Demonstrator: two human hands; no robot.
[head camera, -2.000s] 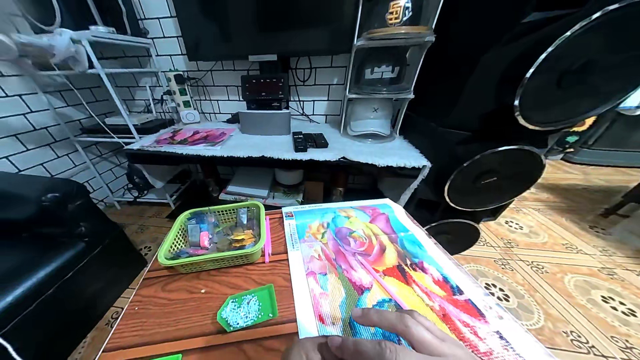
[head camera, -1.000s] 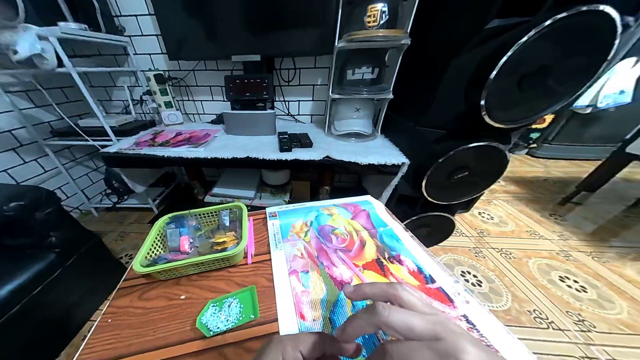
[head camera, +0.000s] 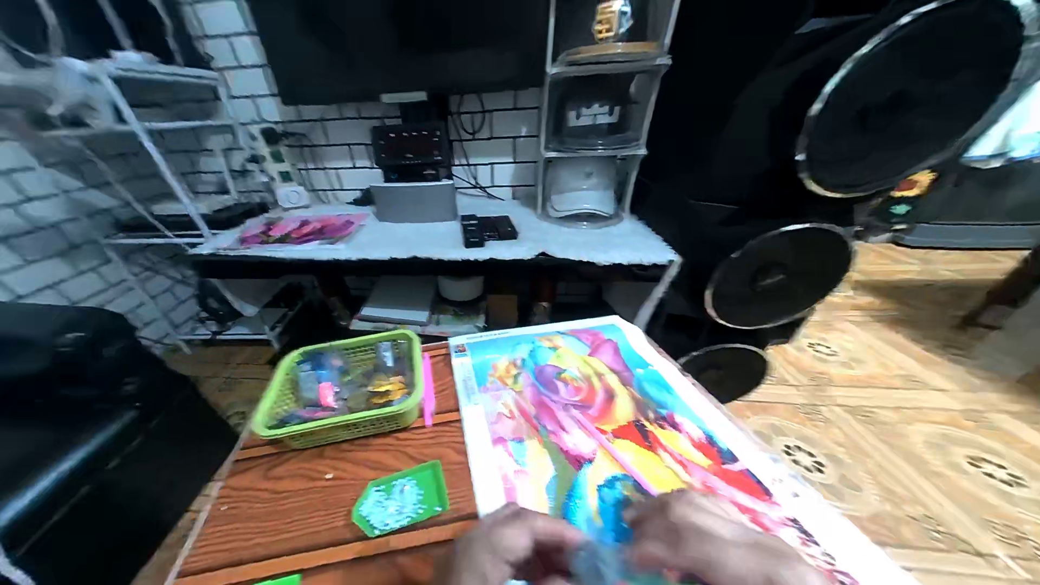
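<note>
A diamond painting canvas of colourful roses (head camera: 569, 390) lies on the wooden table. Over its lower part are both my hands, blurred. My left hand (head camera: 520, 544) and my right hand (head camera: 715, 540) are on either side of a small bluish, see-through thing (head camera: 597, 561), perhaps a plastic bag; both seem to have fingers on it. Left of the canvas sits a green tray (head camera: 402, 498) with pale blue beads. Behind that tray, a green plastic basket (head camera: 341, 426) holds small bags and a pink item. A pink stick (head camera: 428, 390) lies between basket and canvas.
Part of another green item (head camera: 280, 580) shows at the table's near edge. Beyond the table stands a white-covered shelf (head camera: 520, 236) with a speaker, remotes and a pink flower picture. Large black speakers (head camera: 780, 276) stand at the right, a black sofa (head camera: 73, 422) at the left.
Earlier the hand over the canvas had its fingers together above the lower roses. Now both hands are apart at the canvas's lower part, with a bluish thing between them.
</note>
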